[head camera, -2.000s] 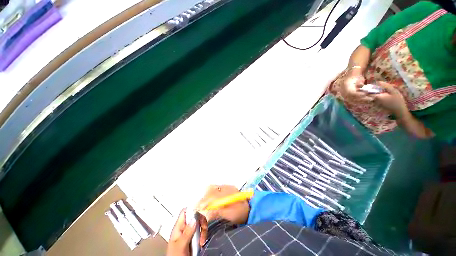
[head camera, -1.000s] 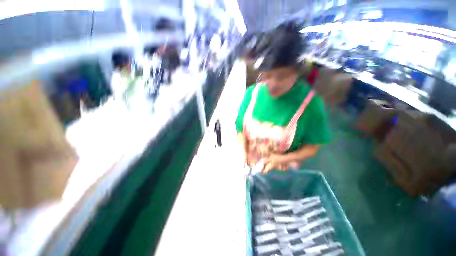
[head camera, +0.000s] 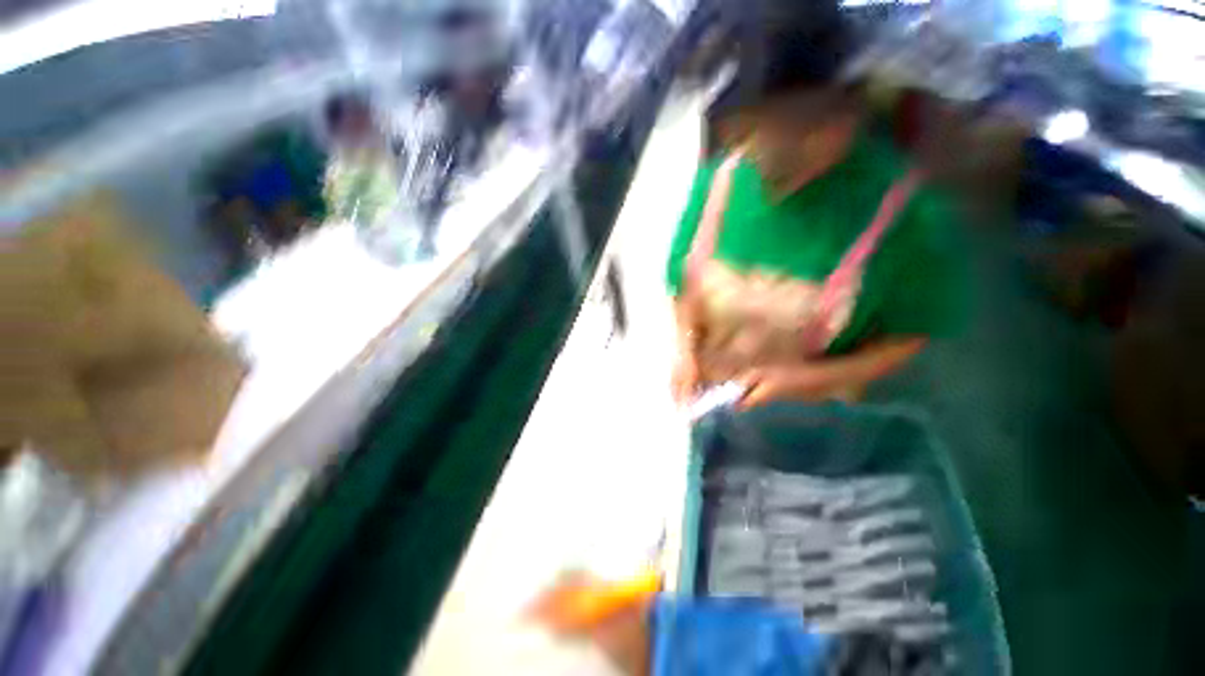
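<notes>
My right hand (head camera: 597, 621) is blurred at the bottom centre, low over the white bench (head camera: 562, 456), with a blue sleeve behind it. It is closed around a yellow-handled tool (head camera: 616, 600). The tool's tip cannot be made out. My left hand is out of the picture. The teal-green crate (head camera: 981, 568) stands right of the bench, with several grey-white tubes (head camera: 826, 541) piled in it. My sleeve covers its near left corner.
A coworker (head camera: 833, 251) in a green top and apron stands behind the crate, holding a small white part (head camera: 718, 396). A dark tool (head camera: 615, 296) lies farther along the bench. The green conveyor (head camera: 397, 528) and a brown box (head camera: 112, 350) are left.
The view has swung up from the bench to the line and coworker, then tipped slightly down again. My right hand with the yellow tool is back in view; my left hand has left the picture.
</notes>
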